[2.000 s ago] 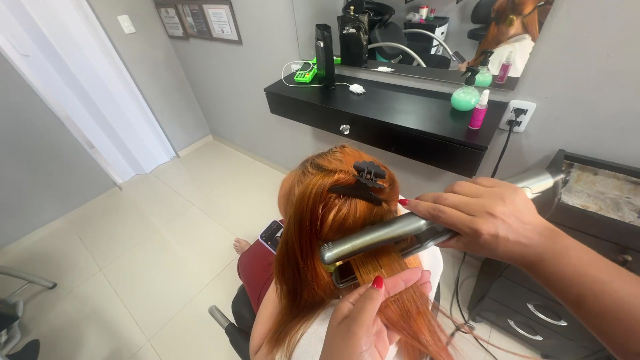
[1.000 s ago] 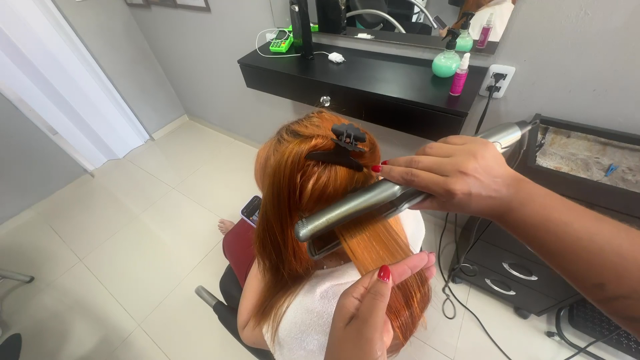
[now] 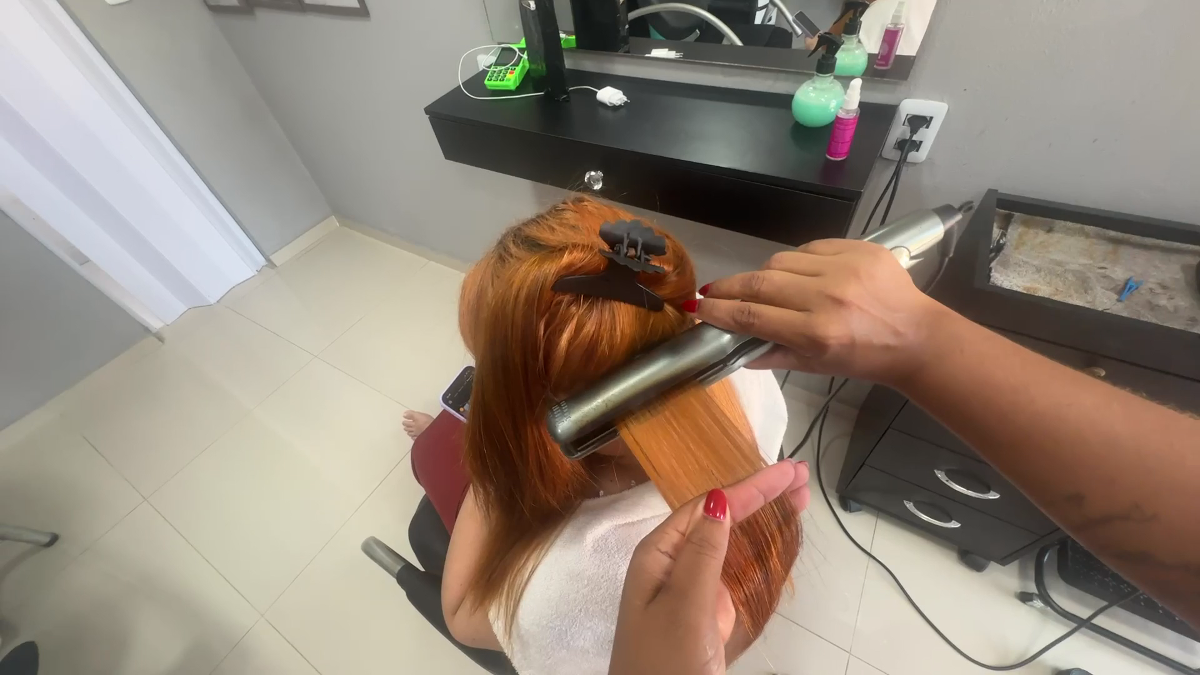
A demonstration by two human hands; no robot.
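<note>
A seated person's long orange hair (image 3: pixel 525 375) fills the middle of the head view. My right hand (image 3: pixel 825 305) grips a metallic hair straightener (image 3: pixel 647 380) by its body, its plates closed across a flat section of hair (image 3: pixel 694 436) at the back of the head. Just below the plates, my left hand (image 3: pixel 694 562) holds that section, thumb on top and fingers stretched beneath it. A black claw clip (image 3: pixel 633 246) and a dark flat clip (image 3: pixel 609 289) pin the hair at the crown. A white towel (image 3: pixel 581 572) covers the person's shoulders.
A black wall shelf (image 3: pixel 656 127) bears a green spray bottle (image 3: pixel 818 94), a pink bottle (image 3: pixel 843 122) and a white charger (image 3: pixel 612 96). At right stands a black drawer trolley (image 3: pixel 956 469); power cords (image 3: pixel 872 553) trail onto the floor. A chair armrest (image 3: pixel 384 558) juts out at left.
The straightener appears slightly lower along the hair section than two seconds ago, with the flattened section between it and my left hand showing more. Both hands keep their hold. The view has shifted somewhat.
</note>
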